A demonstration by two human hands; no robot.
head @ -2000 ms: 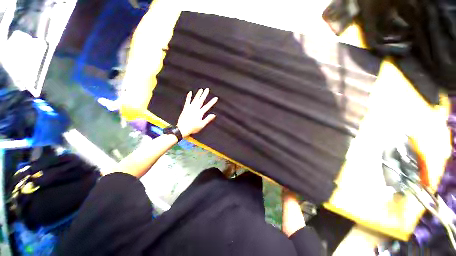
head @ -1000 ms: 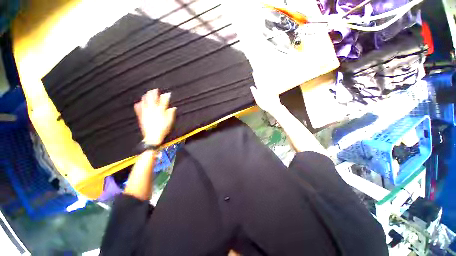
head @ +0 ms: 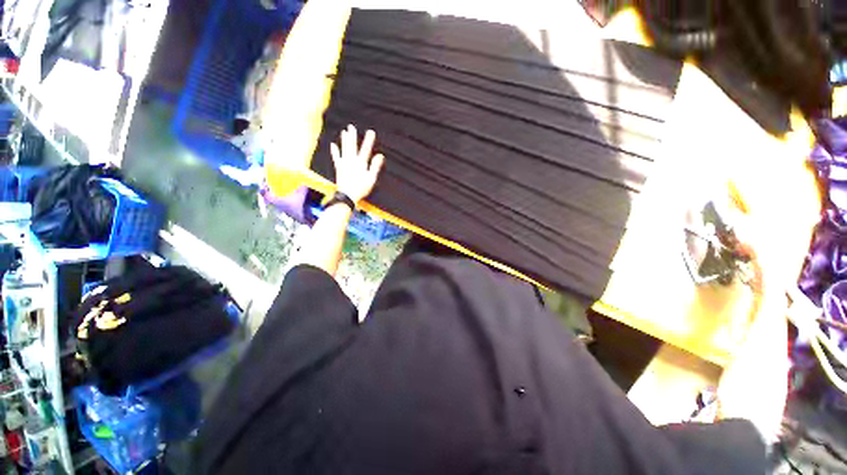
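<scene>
A black panel (head: 483,139) with long parallel folds lies flat on the yellow-covered table (head: 659,332). My left hand (head: 358,165), with a dark band at the wrist, rests flat on the panel's left end near the front edge, fingers spread, gripping nothing. My right forearm (head: 754,376) reaches up at the lower right towards the steam iron (head: 713,243) on the table's right end. Glare washes out my right hand, so its fingers and any contact with the iron cannot be made out.
A dark heap (head: 743,56) lies at the far right. Purple satin (head: 827,250) and pale hoses (head: 817,334) are beyond the right end. A blue crate (head: 218,83) stands left of the table. Black cloth with yellow marks (head: 153,325) and another blue crate (head: 135,218) are at the lower left.
The view has swung right and back since a second ago. My right hand has left the panel's front right corner, and that arm now extends towards the iron. My left hand stays on the panel.
</scene>
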